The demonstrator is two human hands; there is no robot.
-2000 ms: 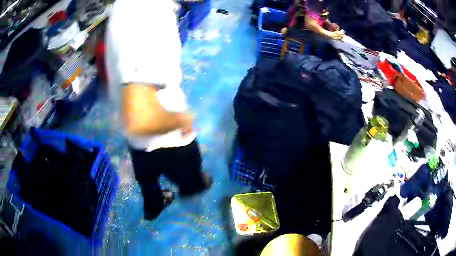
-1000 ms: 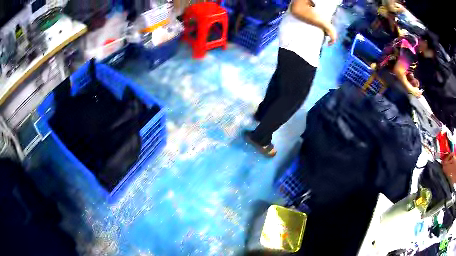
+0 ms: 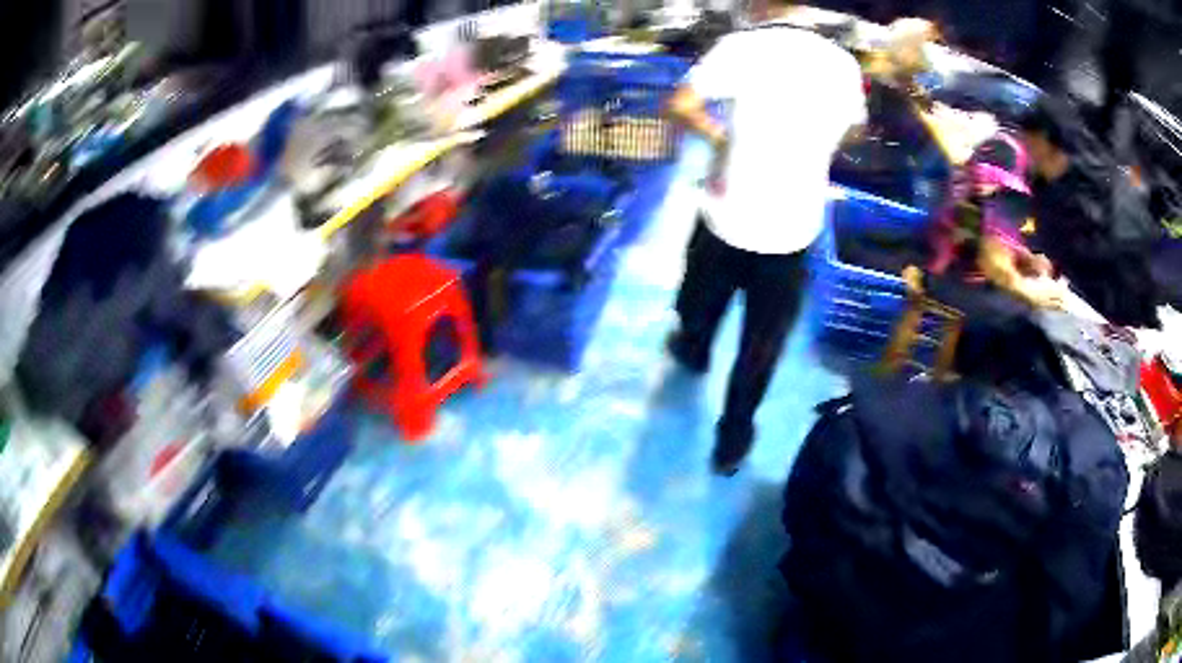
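Neither of my hands is in the picture. Nearest in front of me at the lower right is a large heap of dark garments point(image 3: 953, 505), black or navy, with wrinkled folds. A blue plastic crate point(image 3: 227, 602) with dark contents is cut off by the lower left edge. The picture is blurred, so single garments and seams cannot be told apart.
A person in a white shirt point(image 3: 778, 136) stands in the blue-floored aisle point(image 3: 557, 479). A red stool point(image 3: 412, 339) and cluttered tables are on the left. Blue crates point(image 3: 862, 292), a wooden stool point(image 3: 923, 334) and a person in pink point(image 3: 992, 207) are at the right.
The view has swung upward and along the aisle. The person in white is farther away. The red stool shows nearer the middle height, and the yellow basket has left the picture.
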